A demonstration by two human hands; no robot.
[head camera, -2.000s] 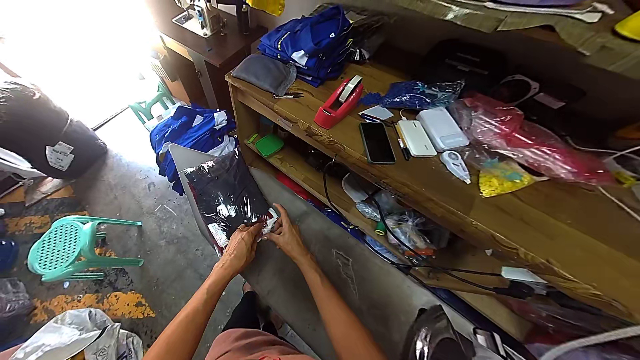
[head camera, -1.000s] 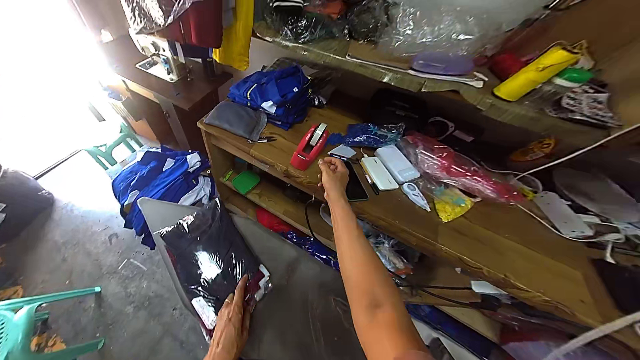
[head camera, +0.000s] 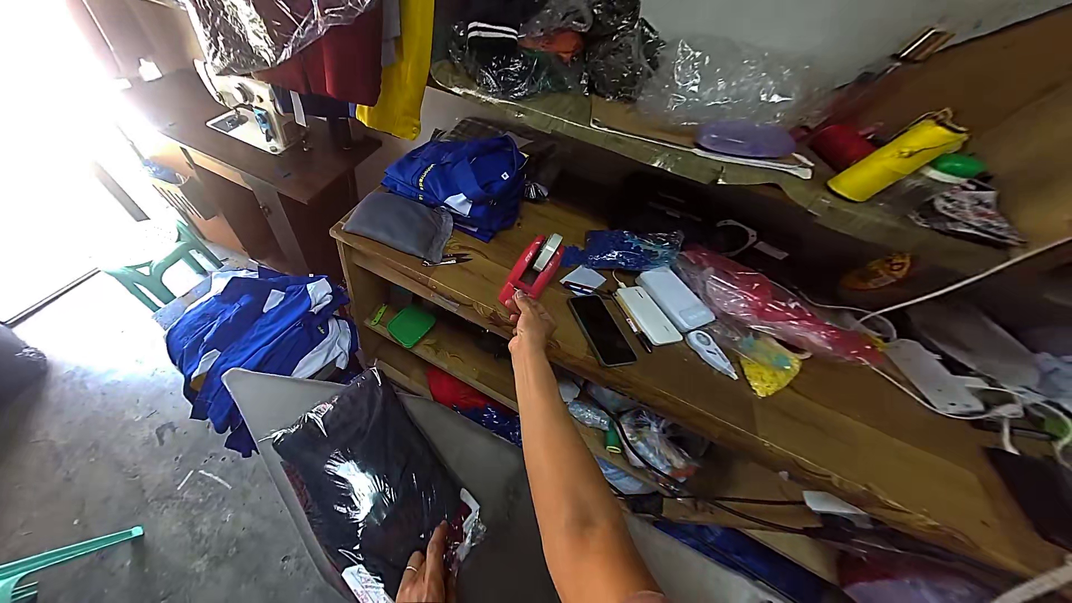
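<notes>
My right hand [head camera: 531, 322] reaches over the edge of the wooden shelf, its fingers at the near end of a red tape dispenser [head camera: 534, 270] that stands there. Whether they grip the dispenser or pull at its tape cannot be told. Low in the view, my left hand [head camera: 425, 574], with a ring on one finger, lies flat on the lower end of a clear plastic bag of dark folded cloth [head camera: 368, 477]. That bag rests on a grey board [head camera: 251, 402]. Just right of the dispenser is a black smartphone [head camera: 602, 330].
White power banks [head camera: 649, 315], a grey pouch [head camera: 399, 224] and blue garments [head camera: 461, 180] share the shelf. More blue clothes [head camera: 260, 327] are heaped beyond the board. A sewing machine [head camera: 255, 113] stands on a table at back left; a green plastic chair [head camera: 167, 268] is below it.
My right hand has left the bagged cloth, reached out over the shelf, and come to the tape dispenser. My left hand stays on the bag. The view has swung up toward the shelves.
</notes>
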